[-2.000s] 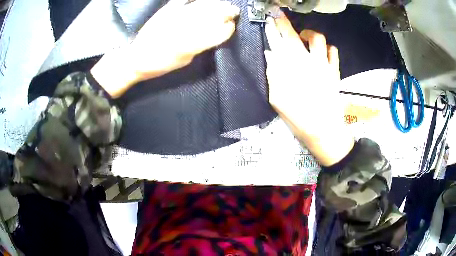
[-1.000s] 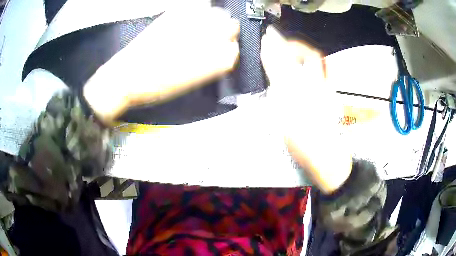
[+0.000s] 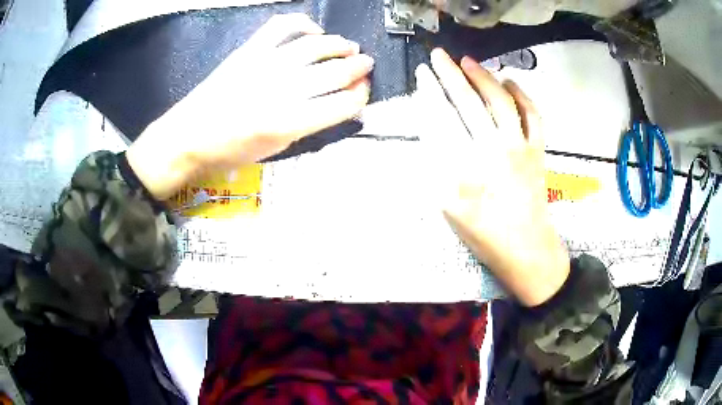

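The dark cut panel (image 3: 162, 67) lies on the white table at the upper left and runs under the presser foot (image 3: 399, 20) at top centre. Its near edge ends just below my fingertips. My left hand (image 3: 277, 91) lies on the panel left of the foot, fingers curled together; whether it pinches cloth is hidden. My right hand (image 3: 495, 158) is spread, its fingertips at the panel's right part just below and right of the foot, its palm over the white table. A raised seam strip runs from the foot toward me between my hands.
The pale sewing machine head (image 3: 522, 9) is at the top edge. Blue-handled scissors (image 3: 645, 170) lie at the right, with cords and thin metal tools (image 3: 697, 198) beyond them. A yellow label (image 3: 229, 190) shows on the table (image 3: 332, 237). The table's front edge is at my patterned clothing.
The panel has moved up and away under the foot, baring more table and the yellow label. A round metal plate now shows right of the foot. My right hand has spread and shifted slightly toward me.
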